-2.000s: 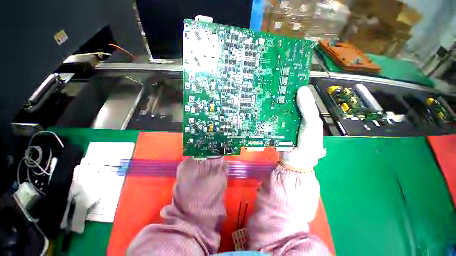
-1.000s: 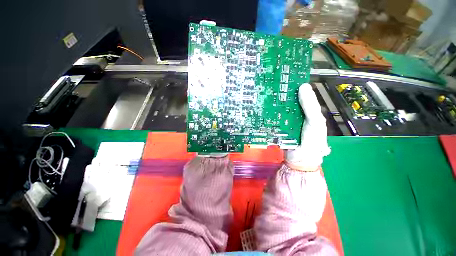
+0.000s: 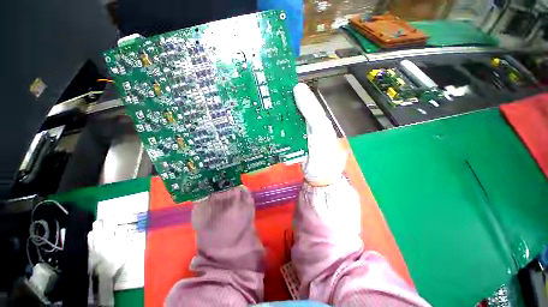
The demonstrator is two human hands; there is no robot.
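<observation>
A large green circuit board is held up with its side of small silvery parts facing me, tilted, its left side lower. My right hand, in a white glove, grips its right edge with the thumb on the near face. My left hand is almost wholly hidden behind the board; only the pink sleeve and a white fingertip at the top left corner show. Below lie a red mat with a clear purple strip across it, and a pale label sheet with thin dark prongs beside it.
A conveyor behind holds a black carrier with a yellow-part board. An orange tray lies beyond. A green mat is at right. White gloves lie on a paper sheet at left, near coiled cable.
The board has moved left and turned counterclockwise, with my right hand following it. The whole view has shifted and tilted, showing more of the right side of the bench.
</observation>
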